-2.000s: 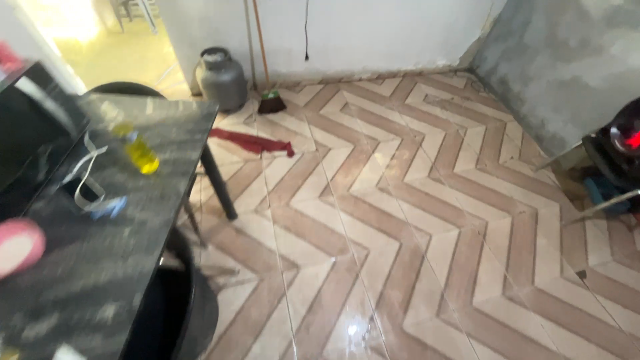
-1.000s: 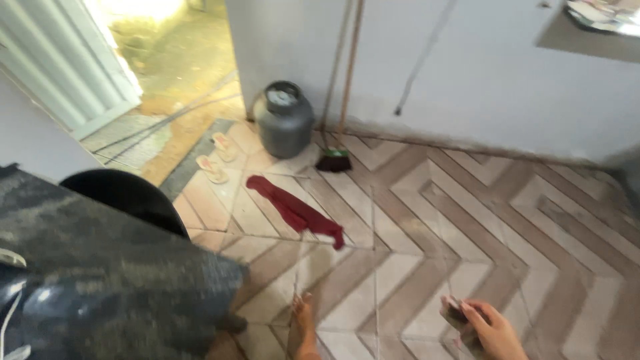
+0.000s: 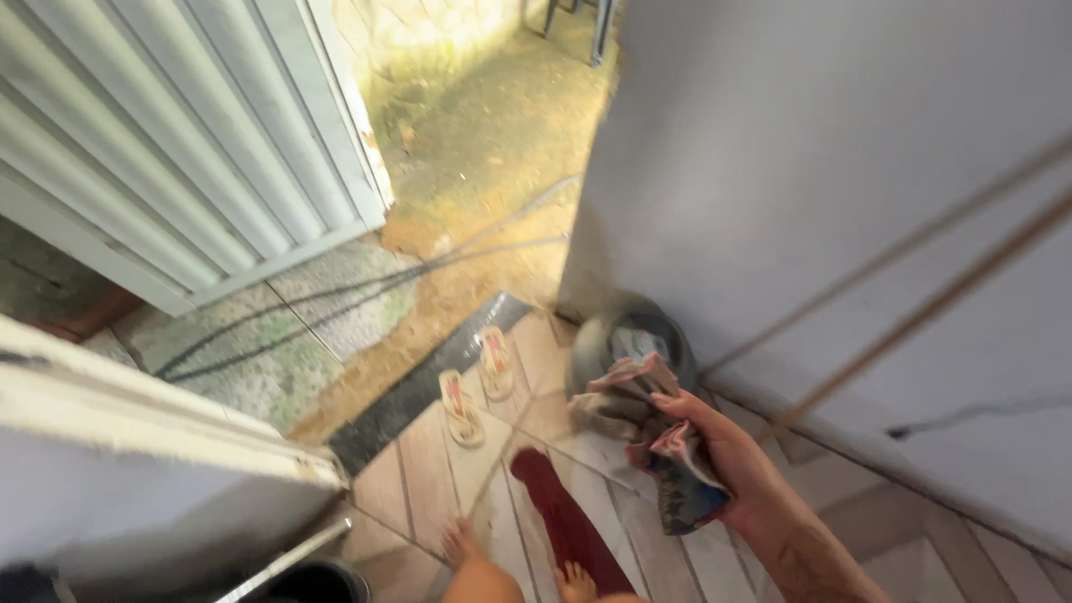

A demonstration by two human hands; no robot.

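My right hand (image 3: 712, 444) grips a crumpled cloth (image 3: 620, 402) that is greyish with pink edges and a dark blue patterned part. The cloth hangs in front of a grey gas cylinder (image 3: 590, 343) by the wall. Below and left of the hand, a dark red cloth (image 3: 569, 519) lies stretched on the tiled floor, with one bare foot on or against its lower end. A pair of pale flip-flops, one sandal (image 3: 461, 408) and the other (image 3: 496, 363), sits near the door sill. My left hand is out of view.
A white ribbed metal door (image 3: 167, 134) stands open at the left. Dark cables (image 3: 335, 295) cross the ground outside the doorway. Two long poles (image 3: 921, 318) lean at the right wall. A black round container (image 3: 318, 582) is at the bottom left, beside a light rod (image 3: 285, 561).
The view has swung toward the doorway and come nearer to the flip-flops and red cloth. My right hand, low at the right one second ago, is now raised before the gas cylinder.
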